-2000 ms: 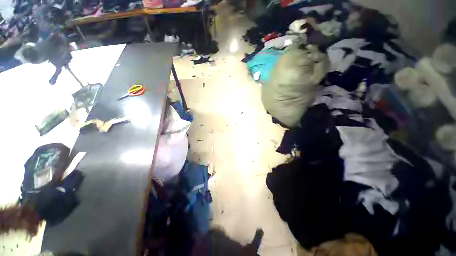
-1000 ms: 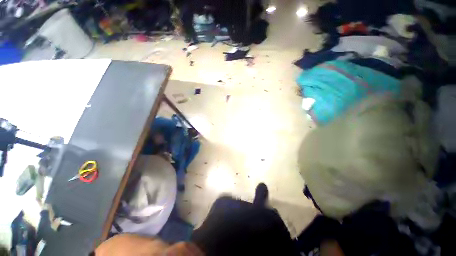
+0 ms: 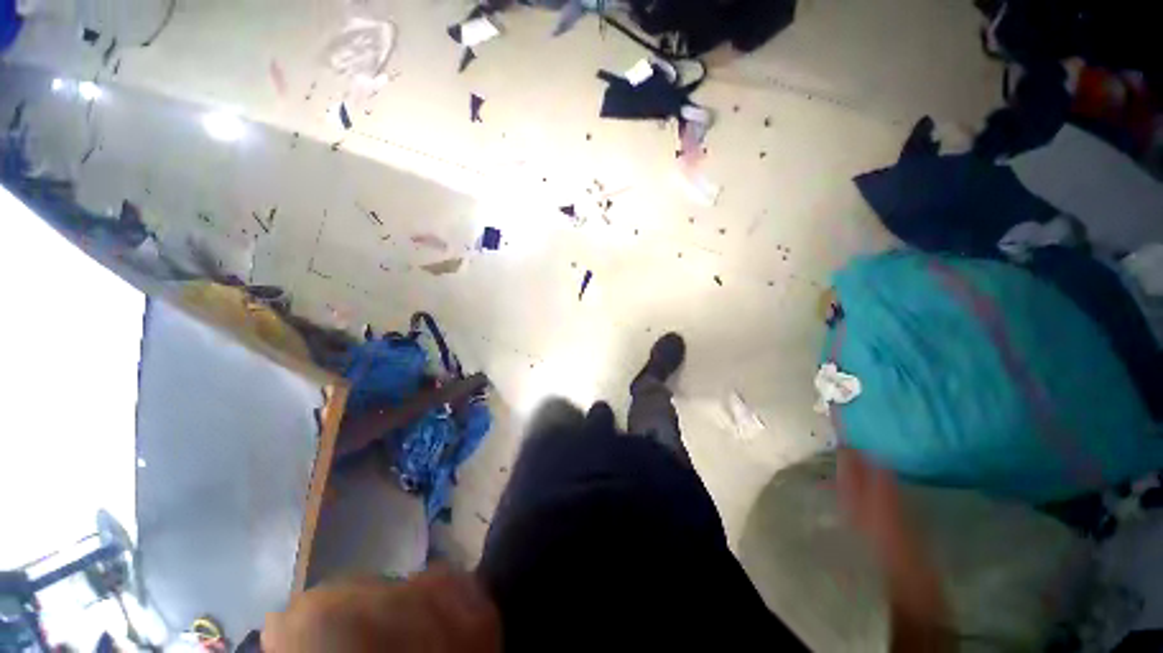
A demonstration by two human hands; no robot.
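My left hand point(image 3: 383, 615) is blurred and cut off by the bottom edge, beside the table's corner. Its fingers cannot be made out. My right hand point(image 3: 870, 495) is a blurred streak in front of the greenish bundle point(image 3: 791, 536), near the lower edge of the teal bundle point(image 3: 995, 370). Nothing can be made out in either hand. The grey table end point(image 3: 217, 447) with its brown edge is at the left. Part of the yellow scissors handle point(image 3: 204, 628) shows at the bottom left.
Dark and light fabric pieces point(image 3: 950, 191) lie beyond the teal bundle. A blue bundle point(image 3: 427, 434) lies by the table's corner. Small scraps point(image 3: 491, 239) are scattered over the floor point(image 3: 727, 293). The wearer's dark clothing point(image 3: 599, 549) and one shoe point(image 3: 663, 355) show at the centre.
The view has tilted down and moved past the table end. The table and scissors sit lower and further left. The right hand has come into view; the left hand was visible one second ago.
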